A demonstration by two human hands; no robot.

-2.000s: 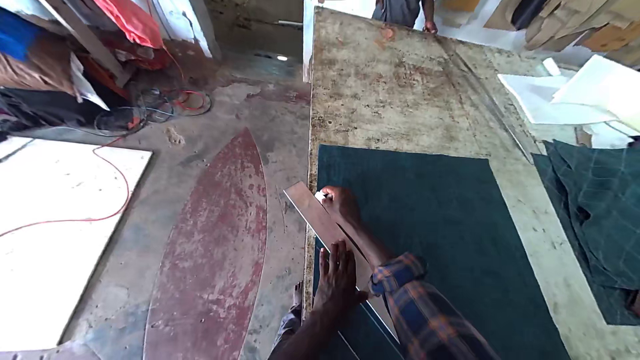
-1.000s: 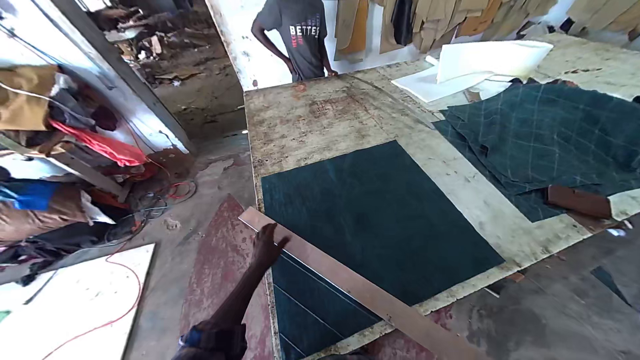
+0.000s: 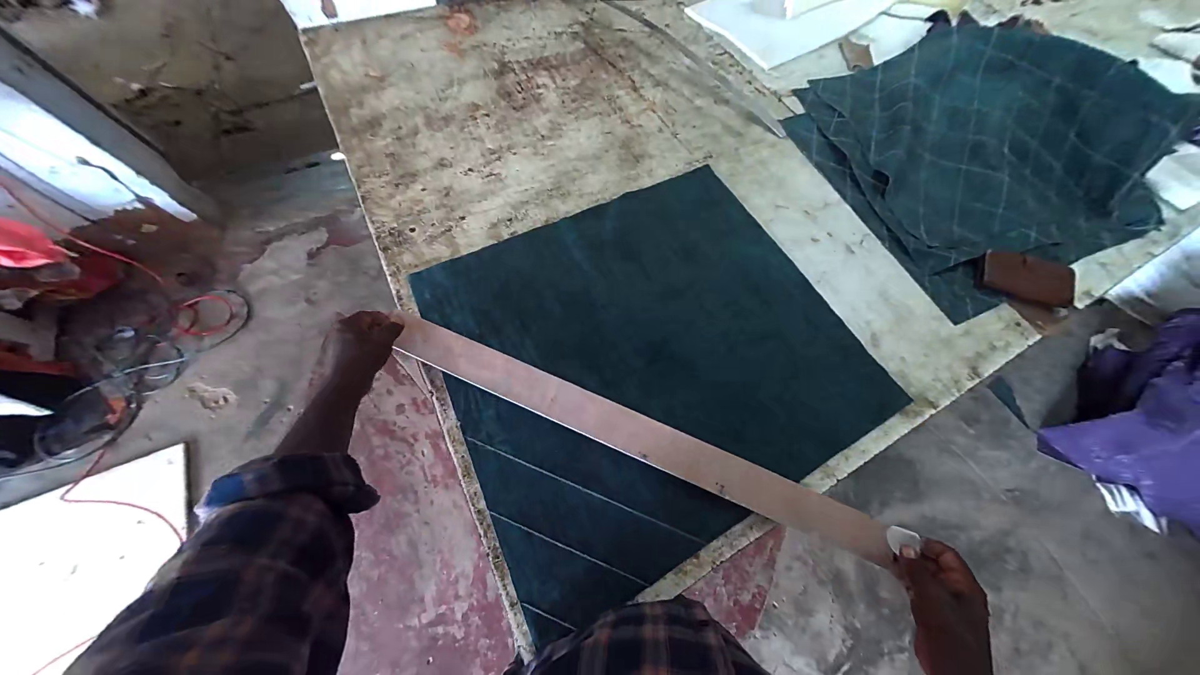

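Observation:
A long, flat pinkish-brown straightedge (image 3: pixel 609 427) lies slantwise across a dark green sheet (image 3: pixel 647 300), which looks like leather, on the worn table. My left hand (image 3: pixel 370 333) grips its far left end at the table's edge. At the near right end, past the table's edge, my right hand (image 3: pixel 942 586) holds the straightedge together with a small white piece (image 3: pixel 903 539), perhaps chalk, under the thumb. Several thin pale parallel lines run across the part of the sheet nearest me.
On the table's right lies a pile of dark green sheets (image 3: pixel 1012 141) with pale grid lines, a brown block (image 3: pixel 1028 278) at its corner. White sheets (image 3: pixel 797 23) are at the back. Red and dark cables (image 3: pixel 202 314) and a white board (image 3: pixel 103 553) occupy the floor at left; purple material (image 3: pixel 1139 431) is at right.
Two seconds ago both hands were close together at the straightedge; now they are at its opposite ends. My right hand, out of view one second ago, shows at the near end. The view has shifted.

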